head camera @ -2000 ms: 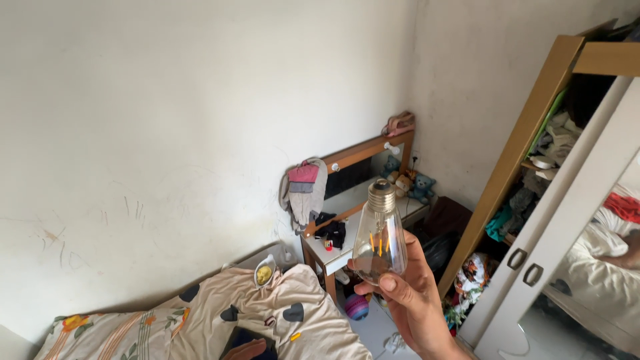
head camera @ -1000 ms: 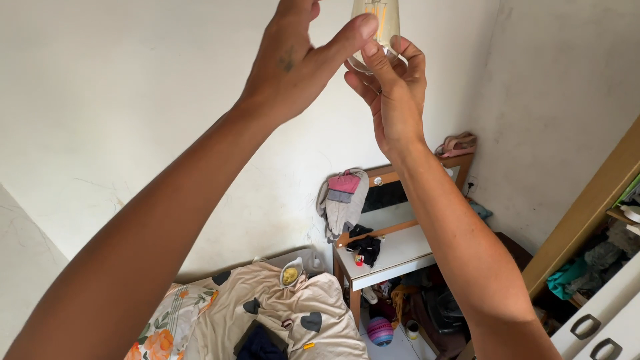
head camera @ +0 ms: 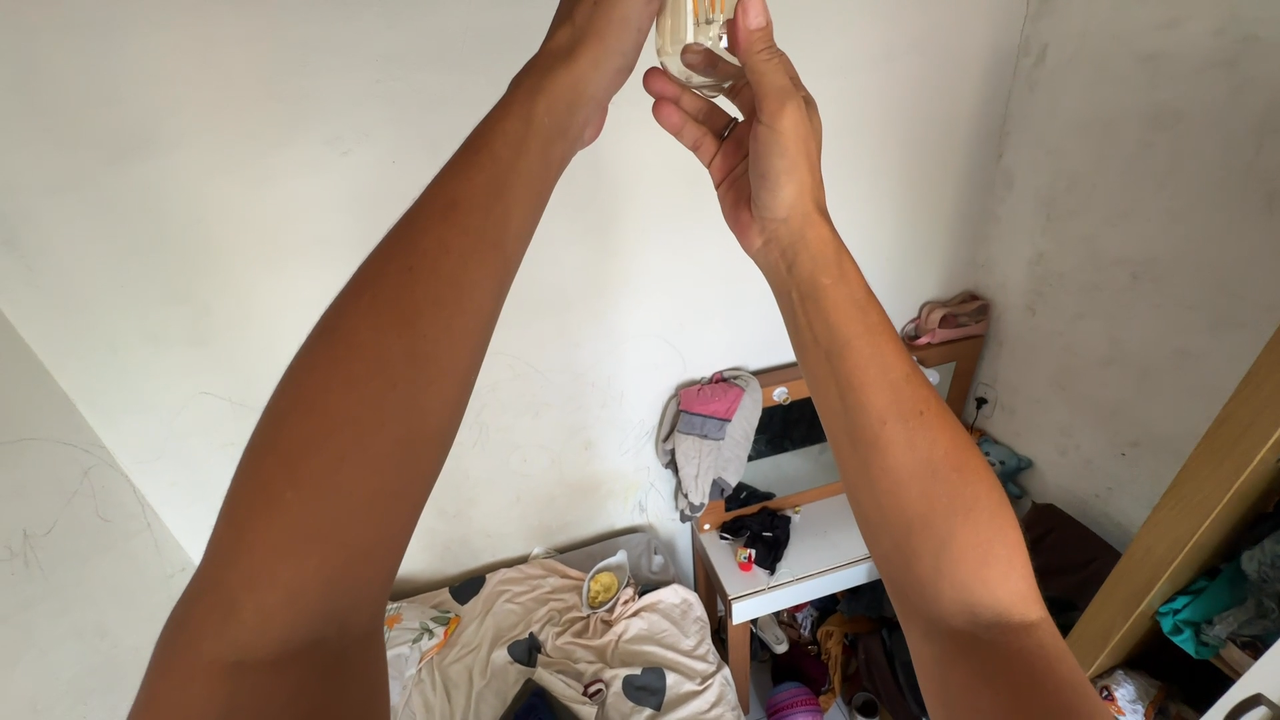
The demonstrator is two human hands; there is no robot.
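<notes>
A clear glass filament light bulb [head camera: 697,50] is raised at the top edge of the view, its rounded end pointing down and its upper part cut off by the frame. My right hand [head camera: 765,130] grips it from the right with the thumb and fingers around the glass; a ring shows on one finger. Just left of the bulb, my left hand [head camera: 600,60] reaches up beyond the frame, so its fingers are hidden and I cannot tell what they touch.
Below stands a white-topped dressing table [head camera: 800,590] with a mirror and a hanging grey and pink cloth [head camera: 710,430]. A bed with a patterned sheet [head camera: 560,640] holds a bowl [head camera: 603,585]. An open wardrobe [head camera: 1190,510] with clothes is at the right.
My right hand has raised the bulb from beside the dressing table to the top of the view. The left hand has come in and moved up, its fingers leaving the frame.
</notes>
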